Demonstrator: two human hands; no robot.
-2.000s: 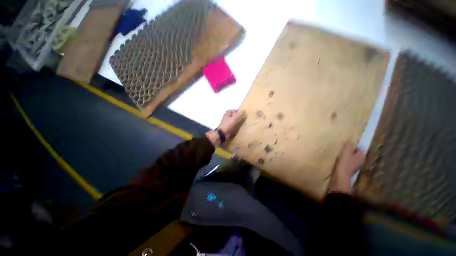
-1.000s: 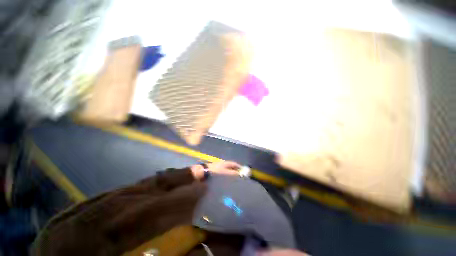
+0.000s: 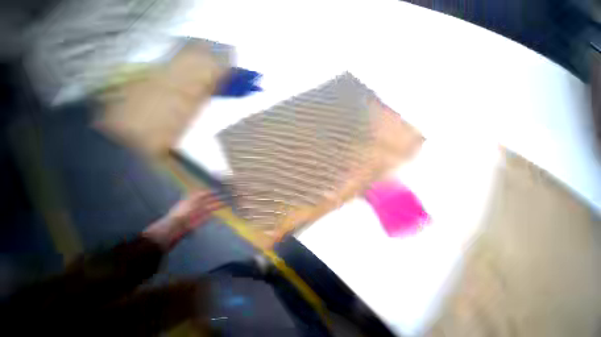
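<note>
A wooden board mostly covered with rows of small beige-grey rings lies tilted at the middle of the white table, its near corner at the table's front edge. A bare wood strip shows along its right side. My left hand is blurred, in front of the table edge, left of that board's near corner; it does not visibly touch the board, and its fingers cannot be read. My right hand is not in view. A bare tan board is cut off at the lower right.
A bright pink item lies right of the ring board. A blue cloth lies behind it to the left, beside another tan board. A blurred pale heap is at the upper left. The white table extends behind.
The view has swung left, so the ring board sits more central. Both hands have left the bare board. My left hand has moved leftward along the table edge; my right hand has gone out of view.
</note>
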